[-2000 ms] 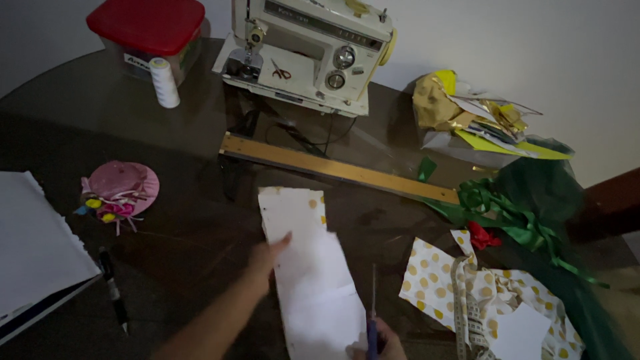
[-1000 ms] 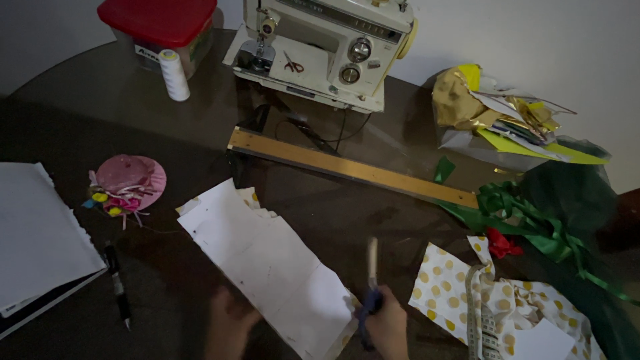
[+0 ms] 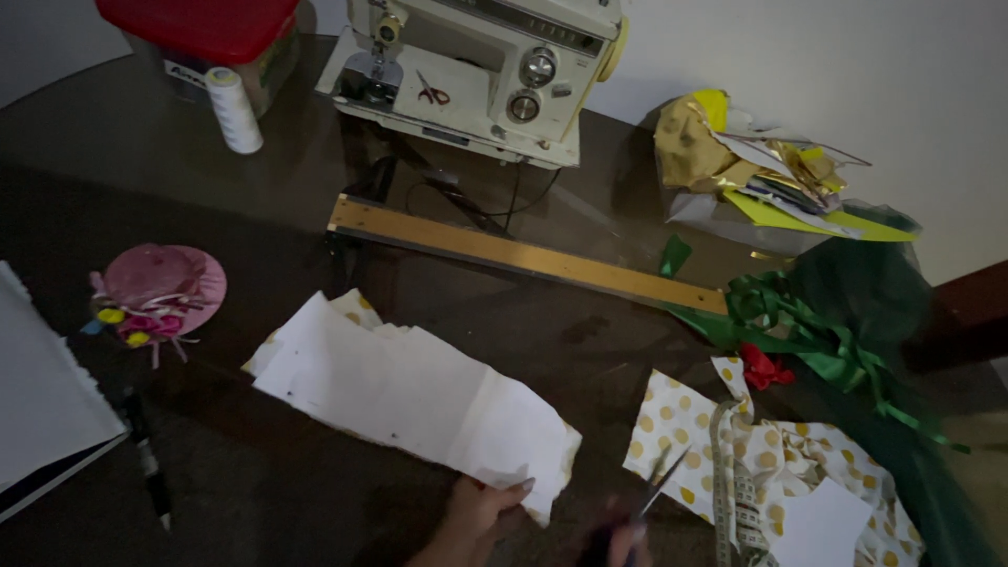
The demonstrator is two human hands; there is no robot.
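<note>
A long white paper piece (image 3: 409,386) lies over fabric with gold dots, whose edges peek out at both ends and along the top. My left hand (image 3: 476,516) pinches the lower right edge of paper and fabric, thumb on top. To its right, my right hand (image 3: 626,543), blurred at the bottom edge, holds scissors (image 3: 657,484) whose blades point up and are parted slightly. The blades are apart from the paper and overlap the view of the gold-dotted fabric (image 3: 677,425). A tape measure (image 3: 720,472) and a smaller white paper (image 3: 819,524) lie on that fabric.
Behind are a sewing machine (image 3: 480,75), a thread spool (image 3: 235,114), a red-lidded box (image 3: 205,27) and a wooden strip (image 3: 520,256). A small pink hat (image 3: 161,287), a pen (image 3: 148,465) and a notebook (image 3: 47,394) lie left. Green ribbon (image 3: 843,354) and a bag of scraps (image 3: 732,165) are right.
The paper and fabric have turned from nearly upright to a flatter slant. My left hand, below the paper's edge one second ago, now grips its right end. The scissor blades have parted.
</note>
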